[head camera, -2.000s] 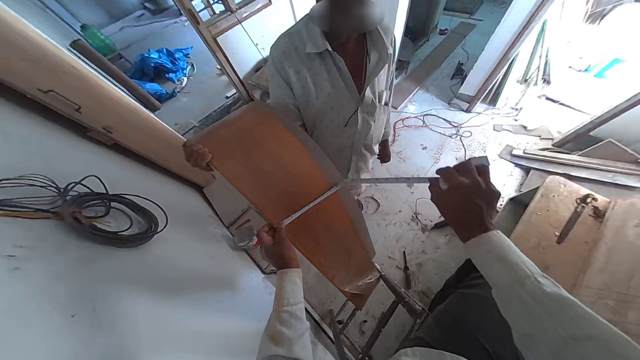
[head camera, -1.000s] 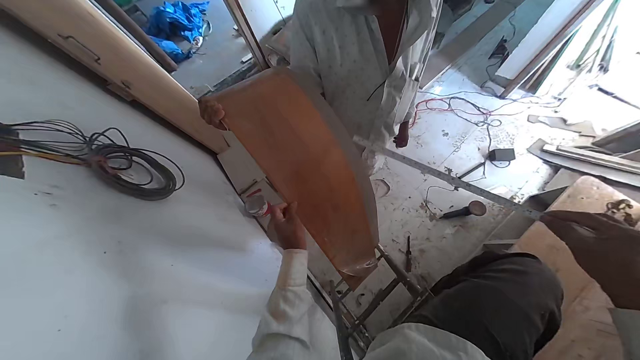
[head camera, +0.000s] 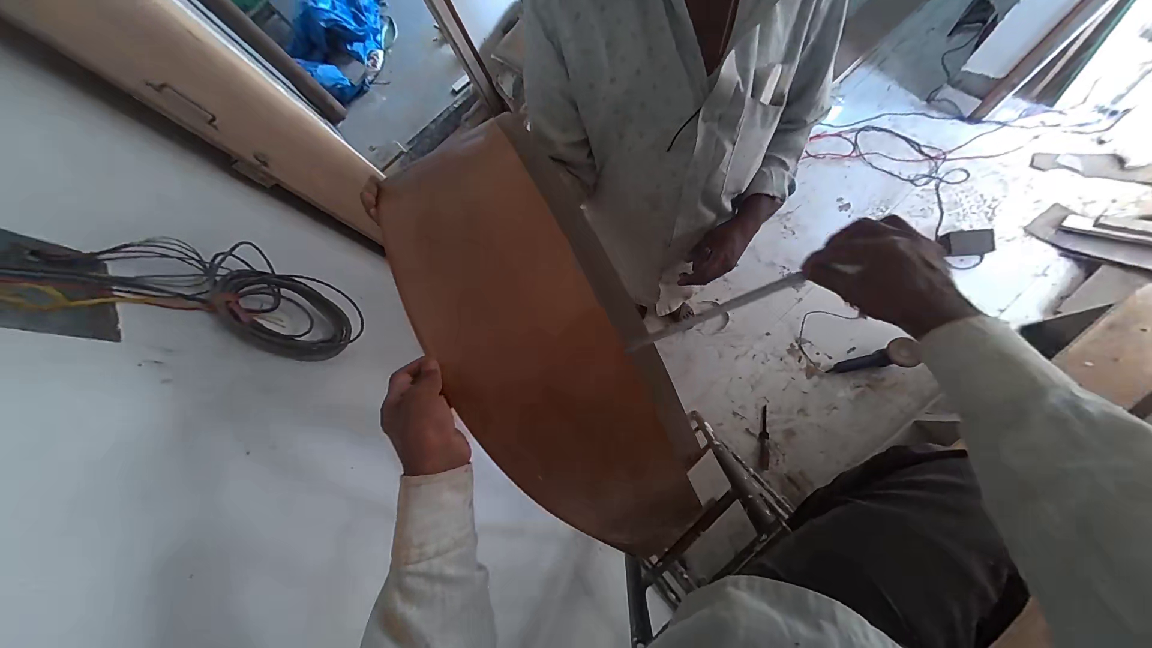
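Observation:
A curved brown wooden panel (head camera: 531, 342) with a grey edge is tilted across the middle of the view. My left hand (head camera: 423, 418) grips its lower left edge. My right hand (head camera: 891, 274), to the right of the panel, is closed on a thin pale metal strip (head camera: 724, 308), like a ruler or measuring tape, whose far end meets the panel's grey edge. Opposite me stands a person in a pale shirt (head camera: 630, 117). One of that person's hands (head camera: 724, 247) hangs near the strip, and fingers at the panel's upper left corner (head camera: 371, 198) hold it.
A metal stand (head camera: 742, 486) is under the panel's lower end. Coiled black cables (head camera: 288, 310) come out of the white surface at left. On the dusty floor lie a corded power tool (head camera: 873, 357), a thin tool (head camera: 764, 436) and red and black wires (head camera: 909, 157). Boards (head camera: 1111, 346) are at right.
The strip lay across the panel two seconds ago, then reached far right; now my right hand has come back left with it. The panel has turned its face more toward me.

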